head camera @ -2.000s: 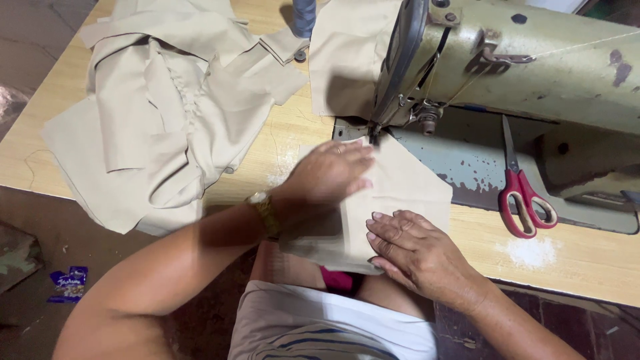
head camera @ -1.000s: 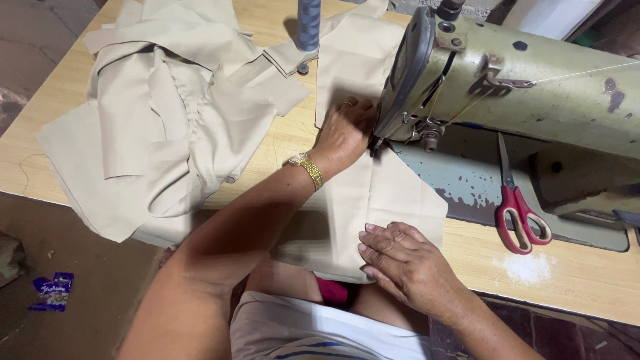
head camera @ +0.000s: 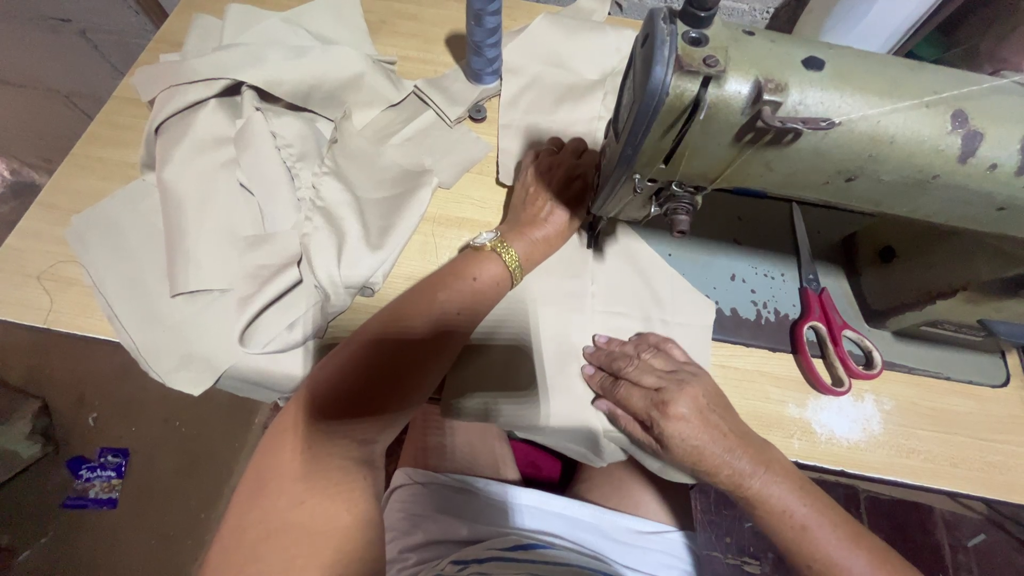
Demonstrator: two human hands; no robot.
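Beige fabric (head camera: 640,296) runs under the presser foot (head camera: 593,232) of a worn green sewing machine (head camera: 848,104). My left hand (head camera: 552,188), with a gold watch at the wrist, rests on the cloth just behind and left of the needle area; its fingertips are partly hidden beside the machine head. Nearer to me, my right hand (head camera: 652,392) lies palm down on the same cloth with its fingers slightly spread. Another part of beige cloth (head camera: 552,72) lies behind the machine head.
Red-handled scissors (head camera: 828,320) lie across the machine bed edge. White powder (head camera: 844,416) is on the wooden table (head camera: 944,416). Left of my forearm sits a pile of beige fabric pieces (head camera: 208,192). A blue-grey thread cone (head camera: 483,40) and a small bobbin (head camera: 478,113) stand behind.
Two seconds ago my left hand was on the cloth in front of the needle; it is now behind and left of it. My right hand has stayed on the near cloth.
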